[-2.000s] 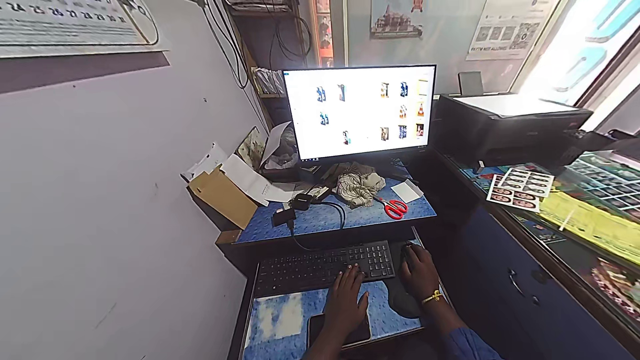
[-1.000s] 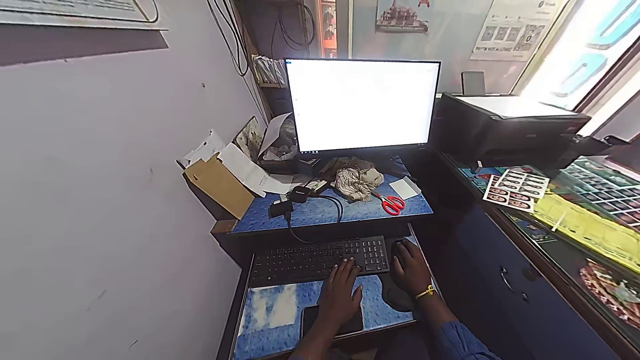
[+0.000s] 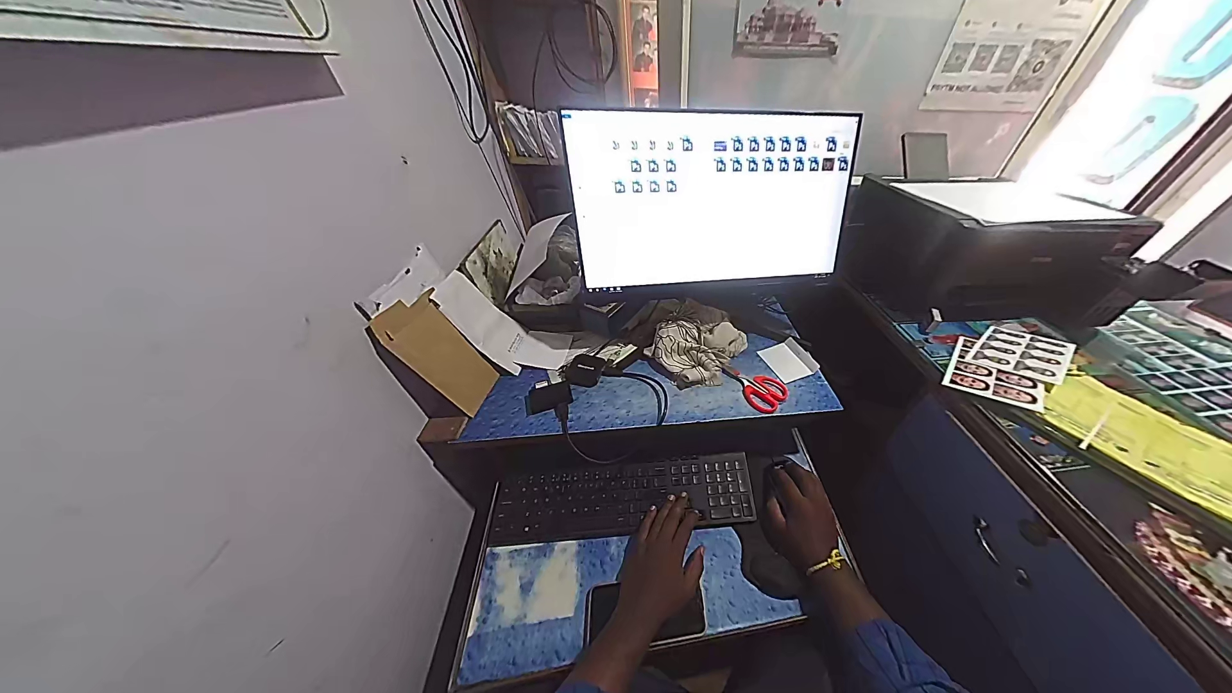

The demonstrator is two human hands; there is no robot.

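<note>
My left hand (image 3: 662,558) rests with its fingertips on the lower right part of a black computer keyboard (image 3: 587,499), on a pull-out tray. Beneath that wrist lies a dark smartphone (image 3: 681,621), partly covered. My right hand (image 3: 801,510), with a yellow band at the wrist, is closed over a dark computer mouse (image 3: 778,466) of which only a little shows. A black mouse pad (image 3: 770,568) extends below it. Above the tray, the monitor (image 3: 712,221) shows rows of small file icons on white.
Red-handled scissors (image 3: 765,393), a crumpled cloth (image 3: 695,346), black adapters (image 3: 551,397) with cables and a brown envelope (image 3: 438,351) lie on the blue desk shelf. On the right, a black printer (image 3: 1001,245) and photo sheets (image 3: 1011,366) are on a counter. A wall borders the left.
The screen has gone from scattered thumbnails, through a blank white view, to rows of small icons. Both hands have stayed at the keyboard and mouse.
</note>
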